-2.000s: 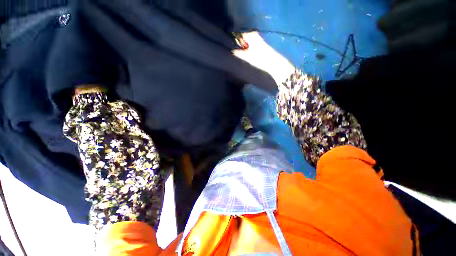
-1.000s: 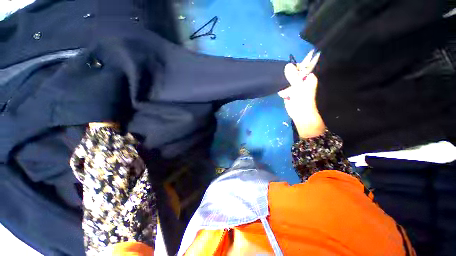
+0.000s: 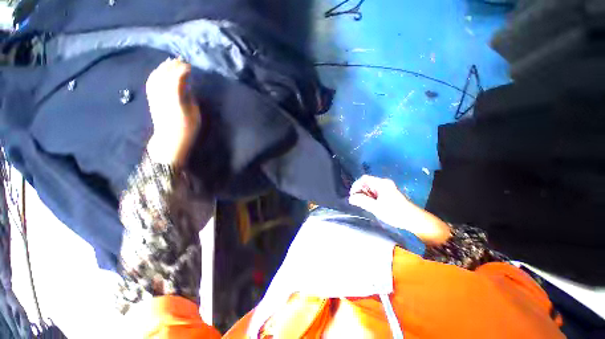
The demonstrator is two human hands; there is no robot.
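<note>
A navy coat (image 3: pixel 86 132) lies over the left half of the view, with shiny wrinkled lining (image 3: pixel 205 43) exposed across its upper part. Two small buttons (image 3: pixel 126 96) show on the matt cloth. My left hand (image 3: pixel 171 109) is curled on the coat just below the lining, slightly blurred, with cloth at its fingers. My right hand (image 3: pixel 385 202) is closed at the coat's stretched lower right edge, near my lap. A small reddish spot shows at its fingers; snips cannot be made out.
Blue floor (image 3: pixel 385 112) with scattered threads lies ahead, with black hangers (image 3: pixel 470 93) and a thin dark line across it. Dark garments (image 3: pixel 524 165) are piled at right. A white table (image 3: pixel 60 265) shows at lower left. A yellow object (image 3: pixel 255 218) is below the coat.
My right hand has come back from the far right, down toward my lap. My left hand has come out from under the cloth and moved up. The stretched sleeve has gone; lining is now exposed.
</note>
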